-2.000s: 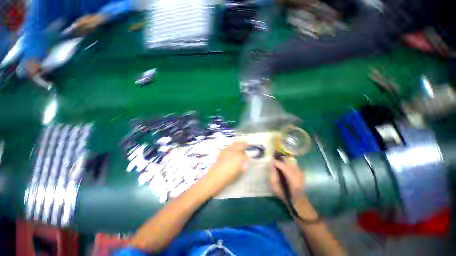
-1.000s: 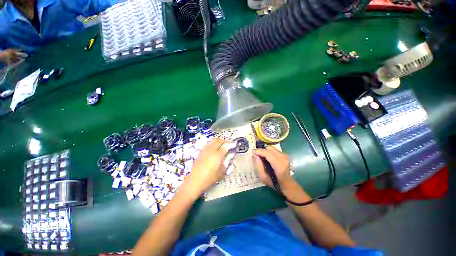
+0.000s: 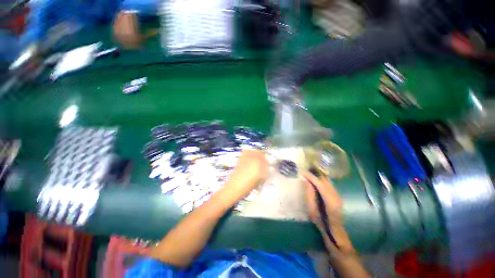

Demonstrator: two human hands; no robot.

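Observation:
The view is blurred. A small dark round housing (image 3: 286, 168) lies on the cream paper sheet (image 3: 271, 202). My left hand (image 3: 253, 166) is at its left side, fingers towards it; whether it grips the housing cannot be told. My right hand (image 3: 324, 196) is right of the housing and holds the dark soldering iron (image 3: 321, 203), its cord running down along the forearm. The iron's tip is too blurred to see. White battery-like parts (image 3: 190, 176) lie heaped left of the sheet, with dark housings (image 3: 192, 134) behind them.
The yellow tub (image 3: 329, 159) and fume funnel (image 3: 298, 127) stand just behind my right hand. A ribbed hose (image 3: 336, 57) runs to the upper right. The blue box (image 3: 399, 153) and pale tray (image 3: 468, 190) are right. A blister tray (image 3: 78, 174) is left. A person's hand (image 3: 127, 28) is across the bench.
The whole view has shifted and blurred with head movement. The housing still lies between my hands, and my right hand still holds the iron.

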